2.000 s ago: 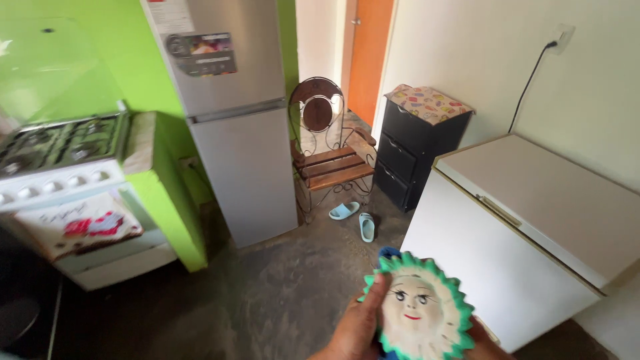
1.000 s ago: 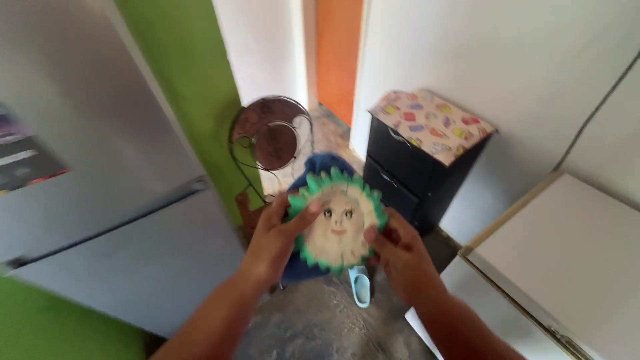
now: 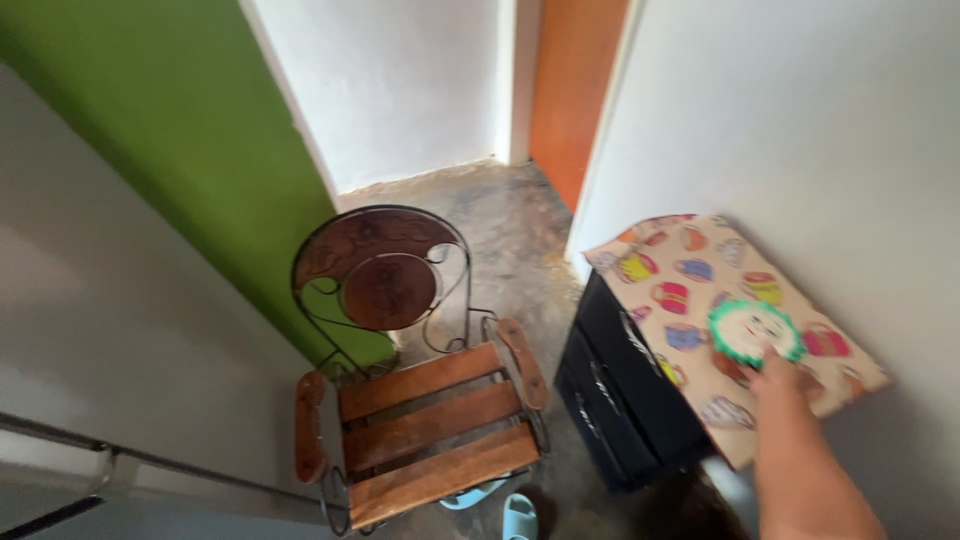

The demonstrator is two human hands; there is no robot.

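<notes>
My right hand [image 3: 776, 375] reaches in from the lower right, fingers at the lower edge of a round cream piece [image 3: 754, 330] with a painted face and a green scalloped rim. This piece is over the patterned cloth [image 3: 694, 270] on top of a black drawer unit [image 3: 637, 405]. A thumb or finger rests on its face side; the rest of the grip is partly hidden and blurred. My left hand is out of view.
A wrought-iron chair with a wooden slat seat [image 3: 435, 427] stands left of the drawer unit. Light blue slippers [image 3: 520, 516] lie on the floor by it. A grey refrigerator [image 3: 112, 300] fills the left side, and an orange door [image 3: 574, 90] is at the back.
The round piece, held in both hands before, is now over the cloth-covered drawer unit with only my right hand at it. My left hand has left the view. The view has moved closer to the chair.
</notes>
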